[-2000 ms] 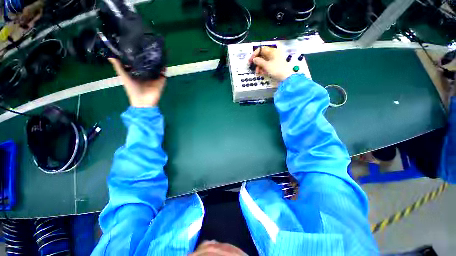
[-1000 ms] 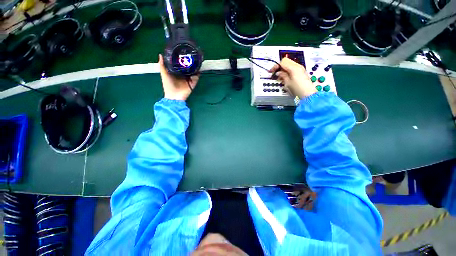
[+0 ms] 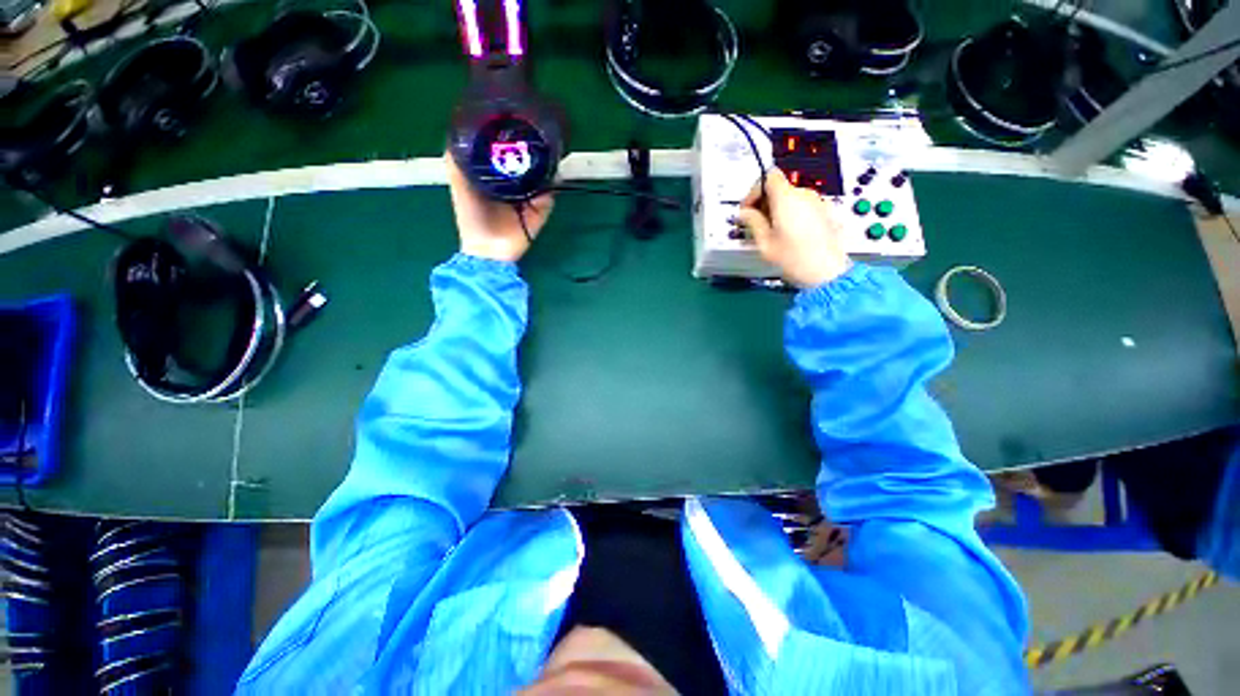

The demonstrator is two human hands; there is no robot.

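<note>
My left hand [image 3: 492, 224] holds a black headset [image 3: 506, 136] by an ear cup at the back of the bench. The cup's logo glows pinkish-white and the headband strips glow pink. A thin black cable runs from the cup towards the right. My right hand [image 3: 796, 234] pinches the black cable's end at the lower front of the white headset tester [image 3: 721, 154]. The plug itself is hidden by my fingers. The tester shows red digits and has green buttons at its right.
Another headset [image 3: 254, 356] lies at the left, its connector [image 3: 309, 302] beside it. A blue tray [image 3: 57, 394] is at the far left. A pale tape roll [image 3: 971, 298] lies right of the tester. More headsets [image 3: 302, 79] stand behind the pale rail [image 3: 360, 174].
The headset came down from a raised, tilted position and its logo and strips lit up. The strips turned from white to pink. My right hand moved to the tester's lower front.
</note>
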